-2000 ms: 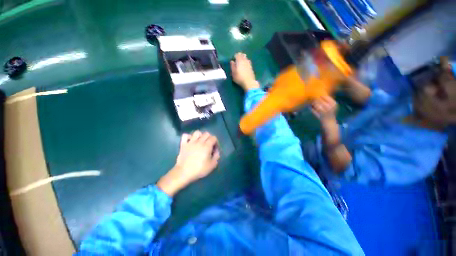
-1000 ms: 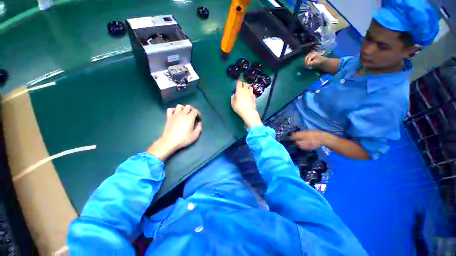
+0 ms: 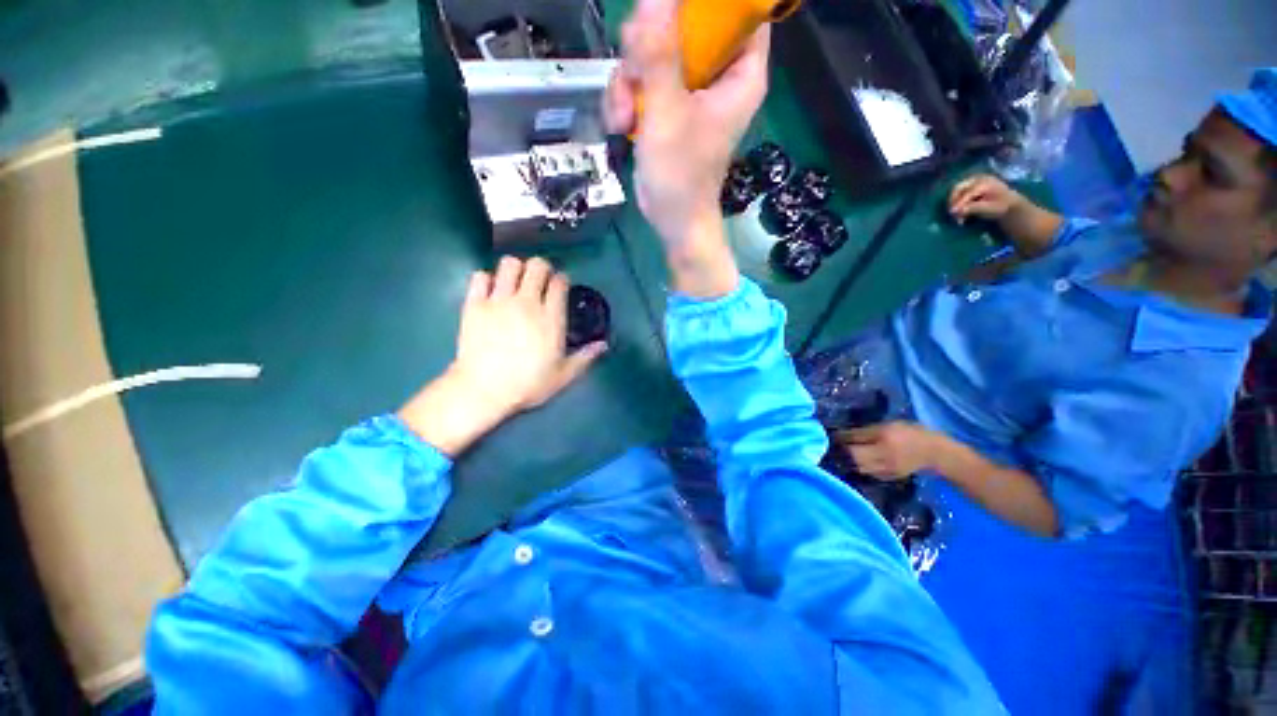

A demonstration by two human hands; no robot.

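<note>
My right hand point(image 3: 686, 133) is raised at the top centre and closed around the orange electric screwdriver point(image 3: 717, 39), whose upper end is cut off by the picture's edge. My left hand point(image 3: 515, 336) lies on the green bench with its fingers against a round black part point(image 3: 584, 316), holding it flat. The silver-grey screw feeder point(image 3: 521, 126) stands just beyond my left hand, left of my right hand. The screwdriver's tip is hidden behind my right hand. A group of round black parts point(image 3: 793, 210) lies on the bench right of my right hand.
A black bin point(image 3: 866, 157) with white contents stands at the upper right. A coworker point(image 3: 1036, 322) in blue sits at the right, one hand near the bench edge. A cardboard sheet point(image 3: 87, 406) with pale strips lies at the left. Dark cables cross the bench.
My right hand has left the group of black parts and taken hold of the screwdriver. The black part now shows beside my left hand. The view has shifted, so the feeder sits higher.
</note>
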